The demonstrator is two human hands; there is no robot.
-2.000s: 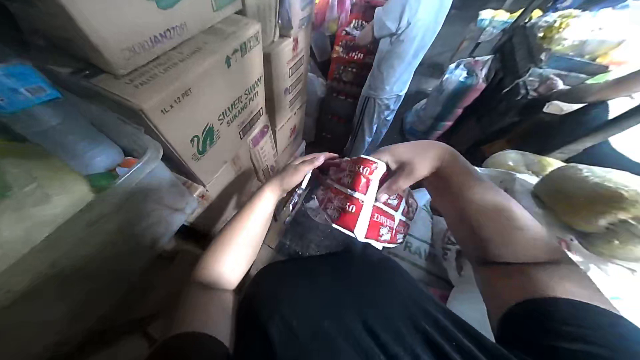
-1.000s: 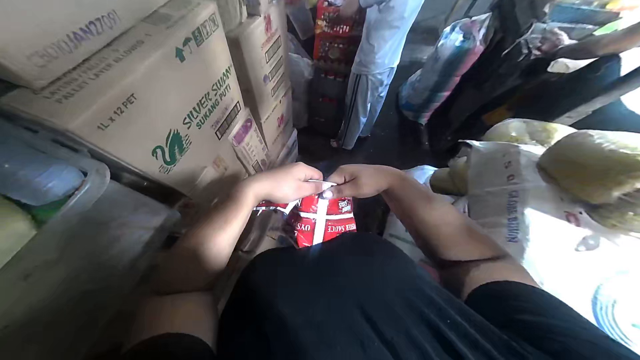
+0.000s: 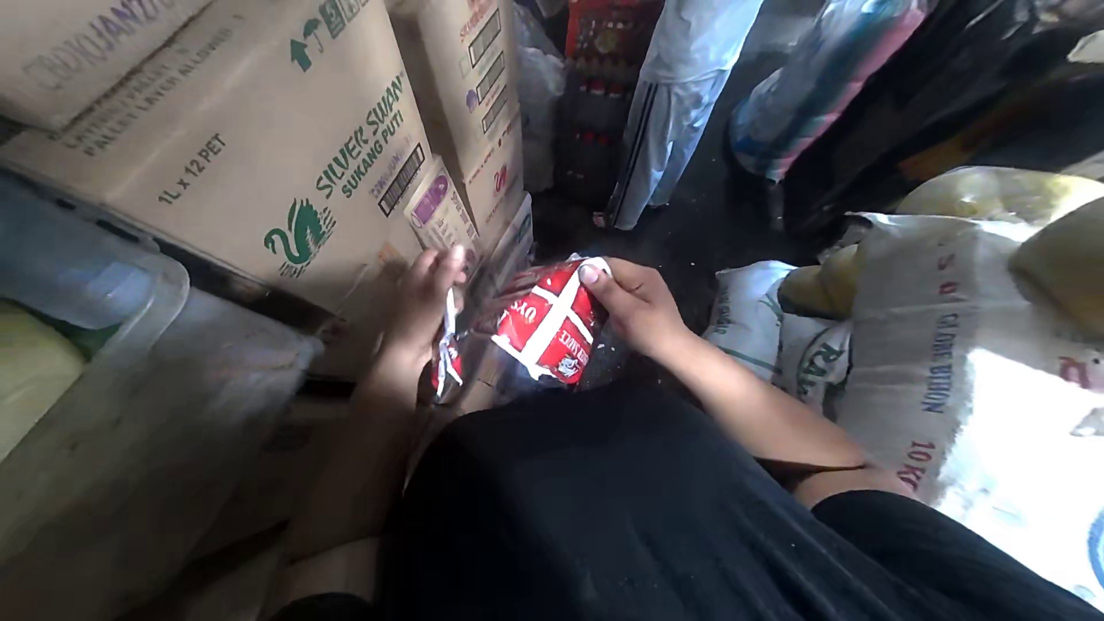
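Note:
Red oyster sauce sachets (image 3: 552,323) with white seams hang in a joined sheet over my lap. My right hand (image 3: 638,302) pinches their upper right corner, thumb on top. A smaller red and white sachet piece (image 3: 447,366), seen edge-on, hangs from my left hand (image 3: 427,297), apart from the larger sheet. Behind and partly below the sachets is a clear plastic wrap, whose outline is blurred.
Stacked cardboard cartons (image 3: 259,172) rise at the left, beside a translucent plastic tub (image 3: 164,293). Woven sacks (image 3: 906,328) and filled yellowish bags lie at the right. A person (image 3: 681,95) stands ahead near red crates (image 3: 595,95) of bottles.
My hands, together at the sachets' edge one second ago, are now apart, each with sachets. The small piece at my left hand has come away from the larger sheet.

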